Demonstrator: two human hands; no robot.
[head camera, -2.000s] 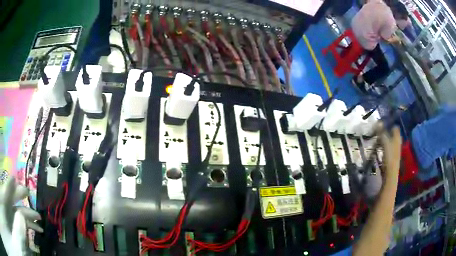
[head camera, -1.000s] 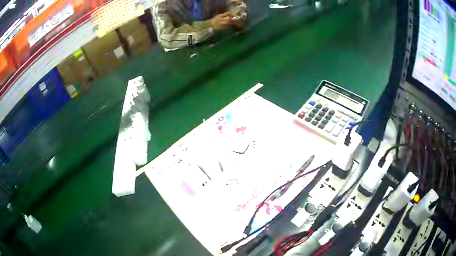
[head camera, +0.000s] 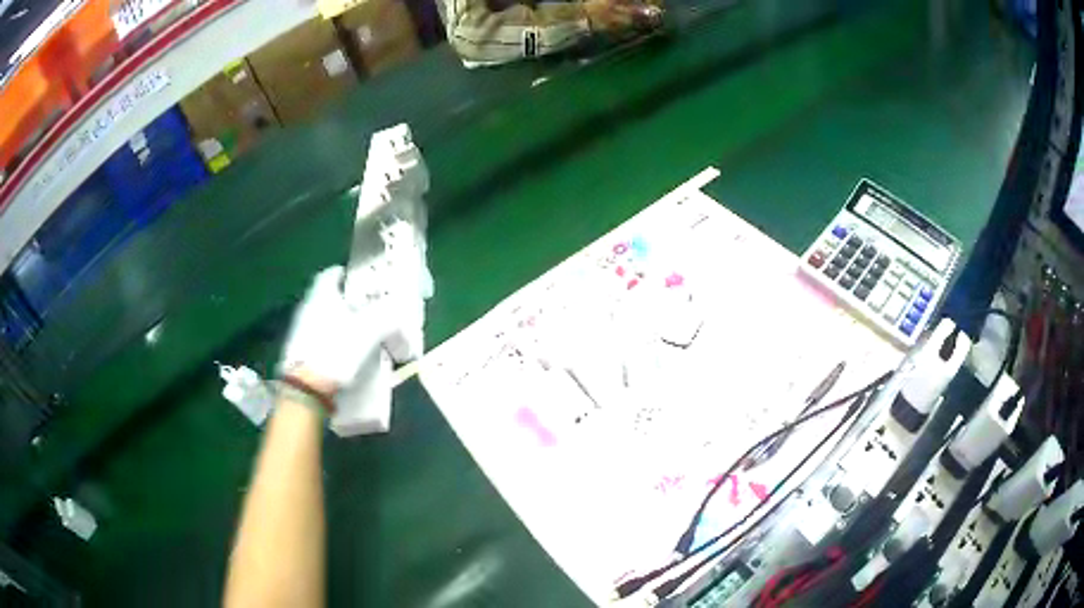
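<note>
My left hand (head camera: 327, 339), in a white glove with a dark reddish band at the wrist, reaches in from the bottom. It is at the near end of a long narrow white tray (head camera: 365, 410) that bears a row of white adapters (head camera: 402, 255). The fingertips lie over the tray; glove and adapters are both white, so a grip cannot be told. A loose adapter (head camera: 247, 394) lies on the green surface left of the hand, another (head camera: 75, 517) farther left. My right hand is not in view.
A white board with pink print (head camera: 559, 392) lies right of the tray, with black leads (head camera: 761, 457) across its right edge. A calculator (head camera: 882, 264) lies beyond it. Socketed adapters (head camera: 931, 374) stand at right. A person's sleeve (head camera: 511, 33) is across the surface.
The view has swung from the test rack to the green surface. My gloved left hand, out of view one second ago, is now at the tray. My bare right hand, seen at the rack earlier, is gone from view.
</note>
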